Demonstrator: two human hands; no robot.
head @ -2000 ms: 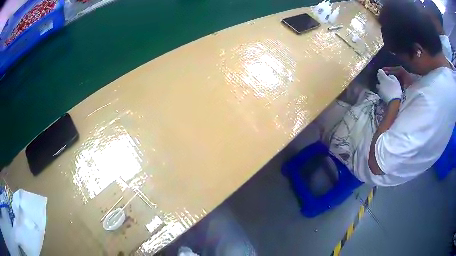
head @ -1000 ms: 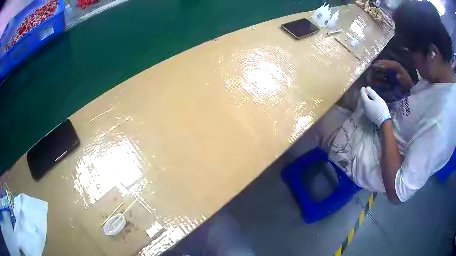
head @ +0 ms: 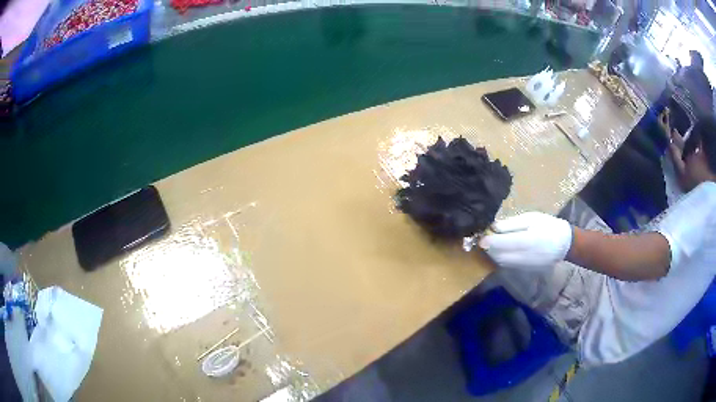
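Note:
Neither of my hands is in view. A small white oval dish (head: 221,362) sits near the table's front edge at the lower left, with a thin pale stick (head: 253,338) against its rim and another stick (head: 217,344) beside it. Dark spots mark the surface around the dish. A matte black spiky part (head: 455,188) is over the middle of the table, held at its lower right by another person's white-gloved hand (head: 530,240).
A black flat rectangle (head: 122,228) lies at left, with a white sheet (head: 64,339) below it. A green surface (head: 298,78) runs behind the table (head: 314,228). A blue crate (head: 86,47) stands back left, a smaller dark rectangle (head: 509,104) far right, a blue stool (head: 502,341) below.
The seated person's gloved hand has moved left from the lap to over the table, with the black spiky part now in it. The view has shifted, so table items appear further right and mostly lower.

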